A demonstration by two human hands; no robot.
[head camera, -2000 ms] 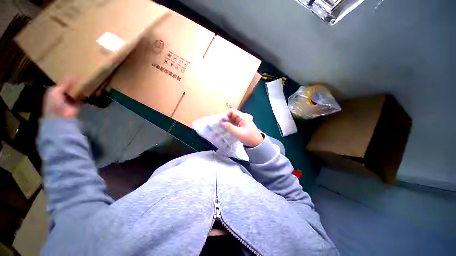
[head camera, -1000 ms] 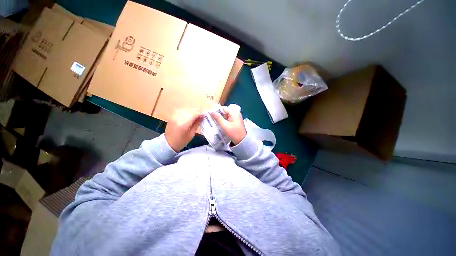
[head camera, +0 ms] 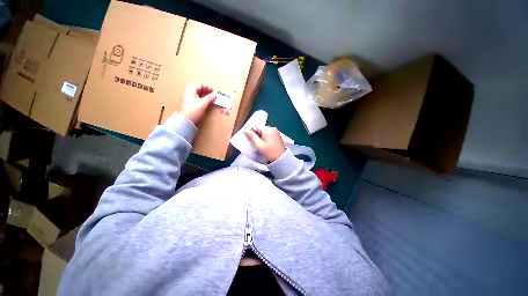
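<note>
A flat carton (head camera: 179, 63) lies on top of a stack in front of me, with black print on it. My left hand (head camera: 197, 104) is at the carton's near right corner and holds the left edge of a small white label (head camera: 223, 99) at the carton's surface. Whether the label is stuck down cannot be told. My right hand (head camera: 267, 143) is shut on a bunched white label strip (head camera: 250, 137) just right of the carton's near corner. A loop of the strip hangs to the right of that hand.
Labelled flat cartons (head camera: 43, 78) lie on the left. By the wall are a blank white strip (head camera: 303, 98), yellow-and-black sticks (head camera: 285, 60), a clear bag with yellowish rolls (head camera: 338, 84) and a brown box (head camera: 393, 115). A red tape dispenser (head camera: 325, 178) lies near my right forearm.
The carton in my left hand went onto the left stack. My left hand then met the label strip at my right hand and has now moved forward to the top carton with a label.
</note>
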